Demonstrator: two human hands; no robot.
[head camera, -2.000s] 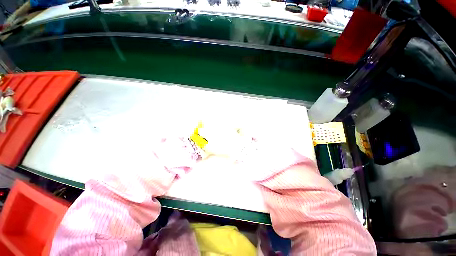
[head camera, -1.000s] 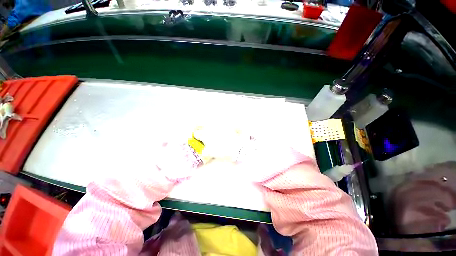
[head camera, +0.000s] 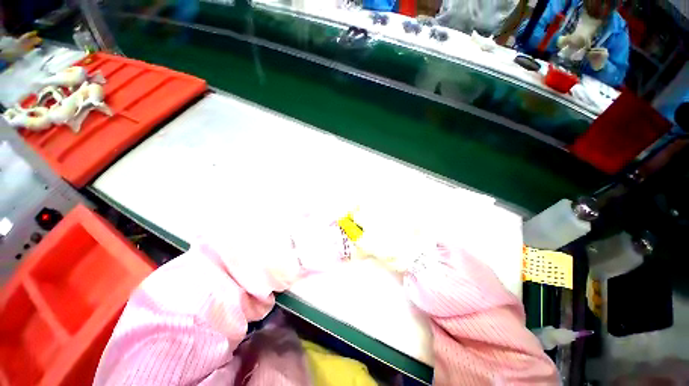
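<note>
My left hand (head camera: 332, 240) is over the middle of the white board (head camera: 227, 151), washed out by glare, with a small bright yellow piece (head camera: 350, 228) at its fingertips. My right hand (head camera: 408, 258) is close beside it on the right, also nearly lost against the board. Pale, faint material shows between the two hands, too overexposed to make out. Whether the fingers are closed on anything cannot be told. Both pink striped sleeves reach in from the bottom edge.
An orange-red tray (head camera: 162, 90) at left holds tangled white pieces (head camera: 64, 102). A divided red bin (head camera: 83, 264) sits lower left. At right are a pump bottle (head camera: 557, 224), dotted yellow card (head camera: 548, 267) and needle-tip bottle (head camera: 557, 336). A green conveyor (head camera: 317, 102) runs behind; a person in blue sits opposite.
The view has turned and tilted, so the scene sits lower and further right. More of the left tray, the bin and the person opposite shows. The hands remain close together over the board.
</note>
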